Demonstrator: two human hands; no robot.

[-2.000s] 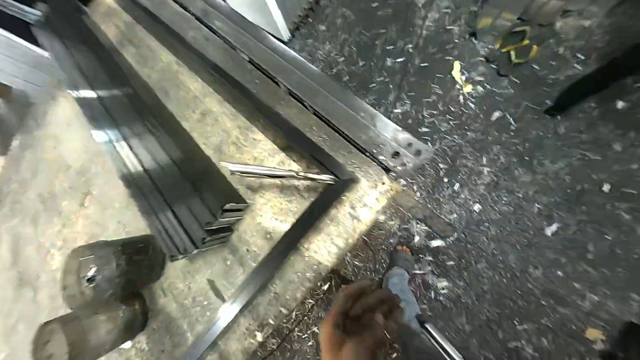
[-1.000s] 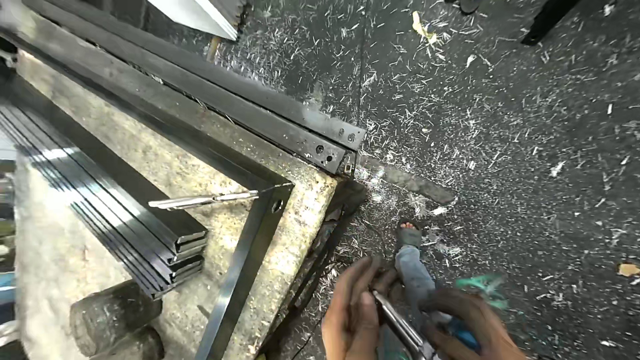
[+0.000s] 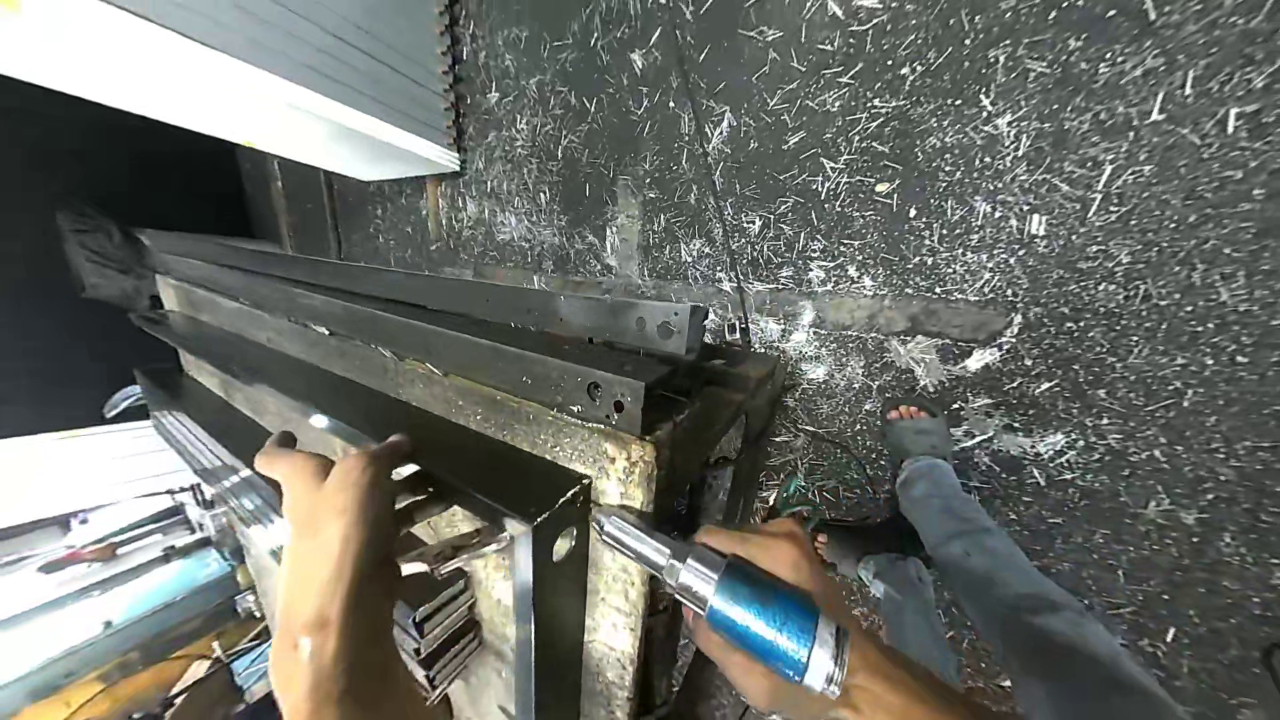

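Observation:
My right hand [image 3: 760,590] is closed around a blue and silver pneumatic tool [image 3: 765,615]. The tool's silver nose points at the outer face of a dark metal frame's corner, beside a round hole [image 3: 565,543]. My left hand [image 3: 335,540] reaches over the long dark bar of the metal frame [image 3: 430,430], its fingers spread along the bar's edge; whether they grip it is hard to tell. Beneath that hand, partly hidden, lie a shiny metal piece [image 3: 450,550] and a stack of dark metal profiles [image 3: 440,635].
Two drilled steel channels [image 3: 500,365] run along the worn workbench [image 3: 620,480]. White panels [image 3: 330,120] stand at the upper left. Metal shavings cover the dark floor [image 3: 900,180]. My feet and grey-blue trousers [image 3: 1000,570] show at the lower right. Tools and a blue box [image 3: 140,600] lie at the lower left.
My left hand has moved from near the tool to the frame's long bar. My right hand has brought the tool to the frame's corner. The view has shifted and turned.

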